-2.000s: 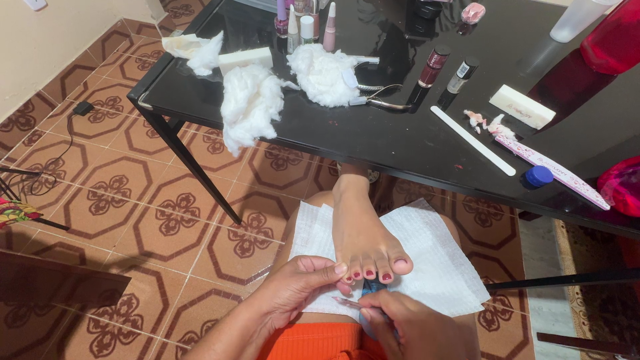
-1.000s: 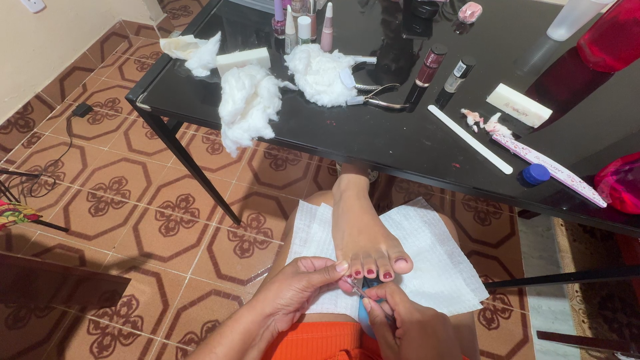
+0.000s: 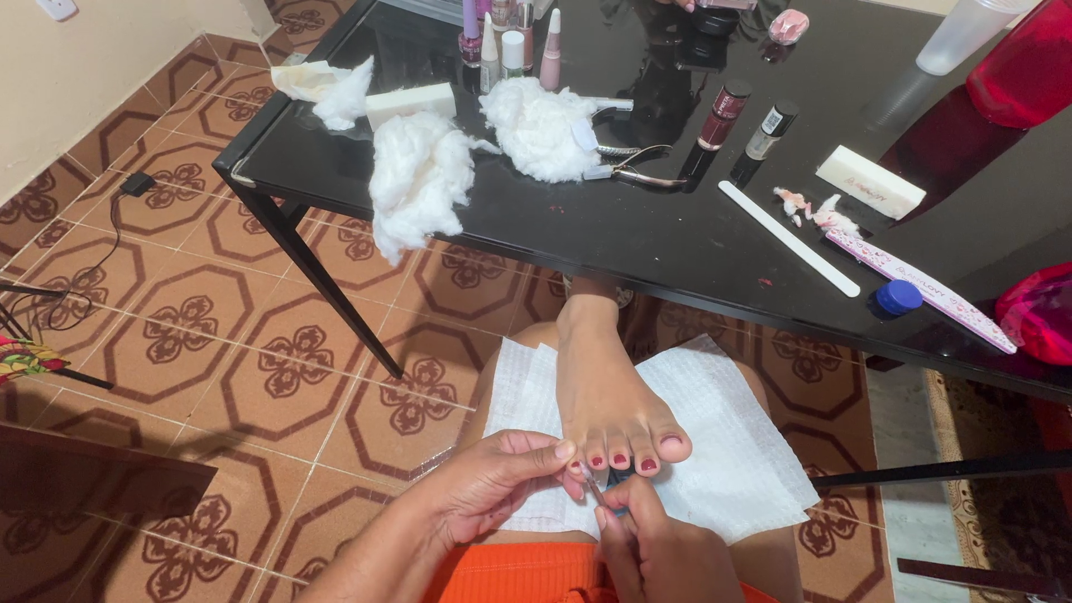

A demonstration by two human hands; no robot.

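Note:
Another person's bare foot [image 3: 611, 385] rests on white paper towels [image 3: 720, 435] over my lap. Dark red polish covers the smaller toenails; the big toenail looks unpainted. My left hand [image 3: 494, 481] pinches the little toe between thumb and fingers. In my right hand [image 3: 653, 536] is a thin stick-like tool [image 3: 595, 492], its tip at the little toe, with a whitish bit there, perhaps cotton. Part of the tool is hidden by my fingers.
On the black glass table [image 3: 536, 226] lie cotton wool [image 3: 419, 180], cuticle nippers [image 3: 641, 172], a dark red polish bottle [image 3: 724, 115], a white nail file [image 3: 787, 239], a patterned file [image 3: 921, 289], a white buffer block [image 3: 871, 182] and a blue cap [image 3: 899, 296]. The table's edge overhangs the ankle.
My right hand has shifted slightly, and the tool's tip stays near the little toe. My left hand keeps its place beside that toe.

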